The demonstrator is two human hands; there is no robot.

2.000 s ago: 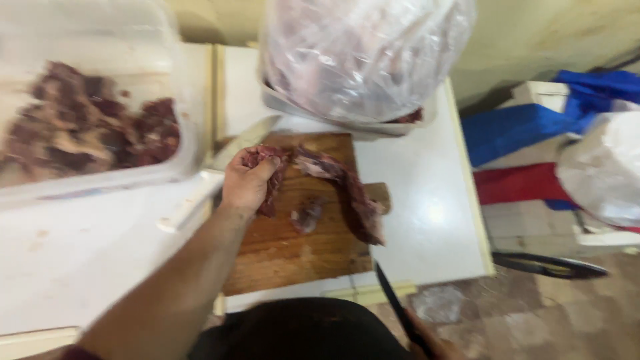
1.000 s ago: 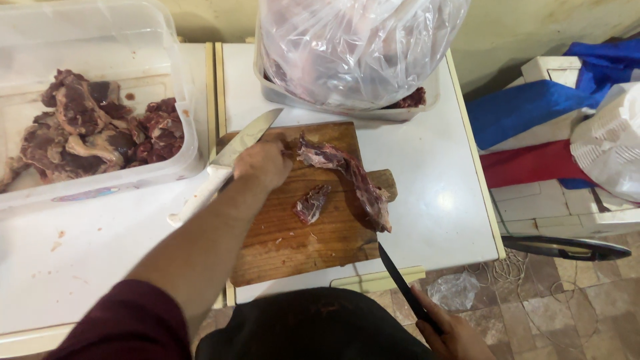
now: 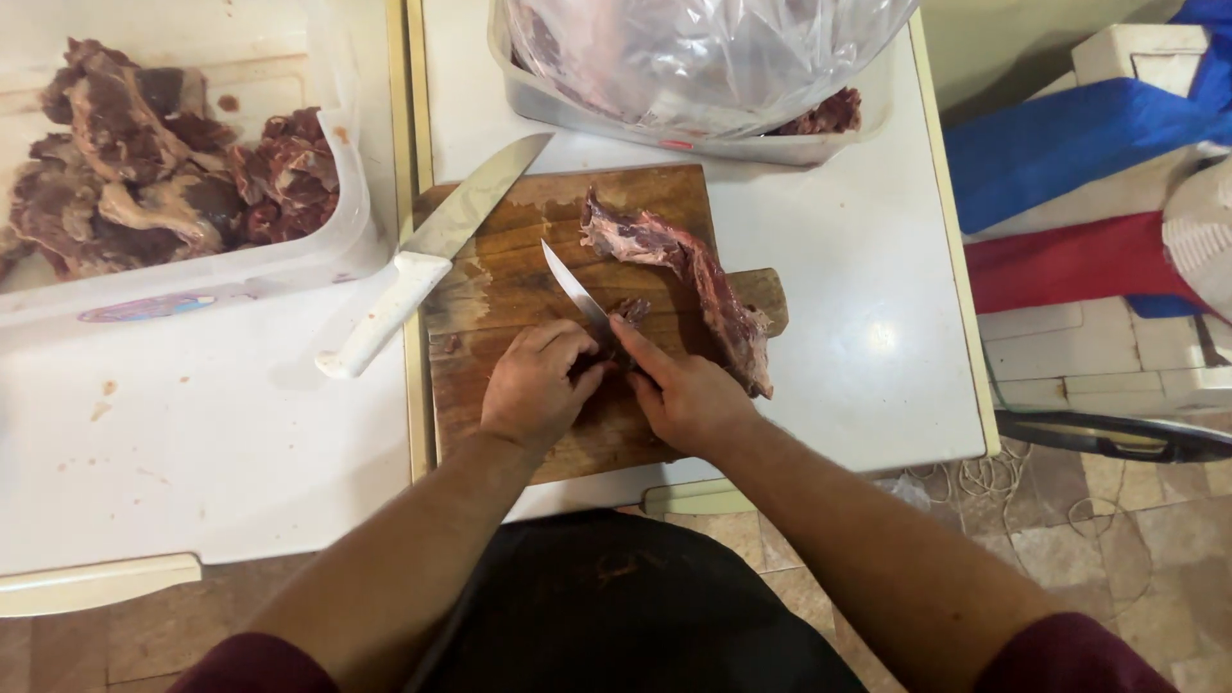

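Note:
My right hand grips a narrow-bladed knife, its index finger along the blade, low over the middle of a wooden cutting board. Fingers curled, my left hand holds a small piece of meat, mostly hidden by both hands and the blade. A long strip of raw meat lies curved on the board's right side, reaching past its edge near the handle. Across the board's upper left corner rests a large knife with a white handle.
Chunks of meat fill part of a clear plastic bin at the left. Behind the board, a large plastic bag sits on a shallow tray with meat in it. The white tabletop ends at the right, with cords on the floor beyond.
My right hand has come from beside the table onto the board with the narrow knife. My left hand has moved from the board's upper left to the small piece, which lay loose there earlier.

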